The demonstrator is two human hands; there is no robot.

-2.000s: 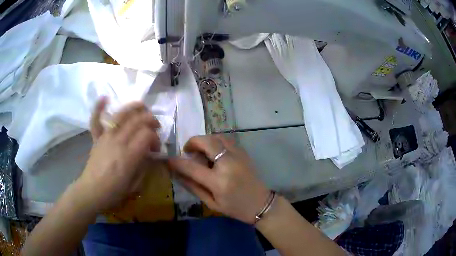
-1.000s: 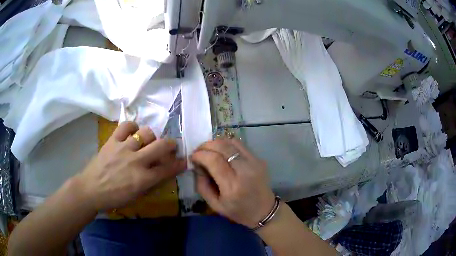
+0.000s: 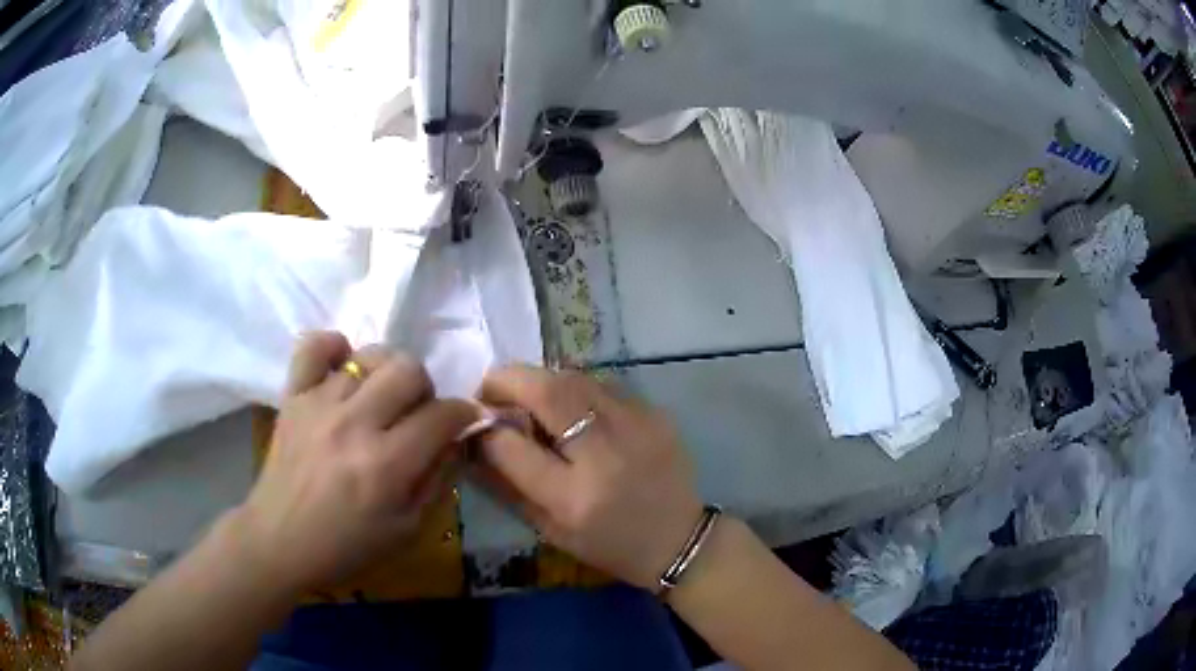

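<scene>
A white cut panel lies left of the needle, its edge running toward my hands. A white strip runs from under the presser foot toward me. My left hand pinches the panel edge, with fingertips close to my right hand. My right hand pinches the near end of the strip with the panel edge. The fingers hide the exact layers at the pinch.
The sewing machine arm spans the top. A strip bundle lies on the bed at right. A black-handled tool is beside it. White pieces lie at the far left. White bundles pile beyond the right end.
The open gap between panel and strip has closed. The panel's edge now lies against the strip, and both hands have stayed together near the table's front edge.
</scene>
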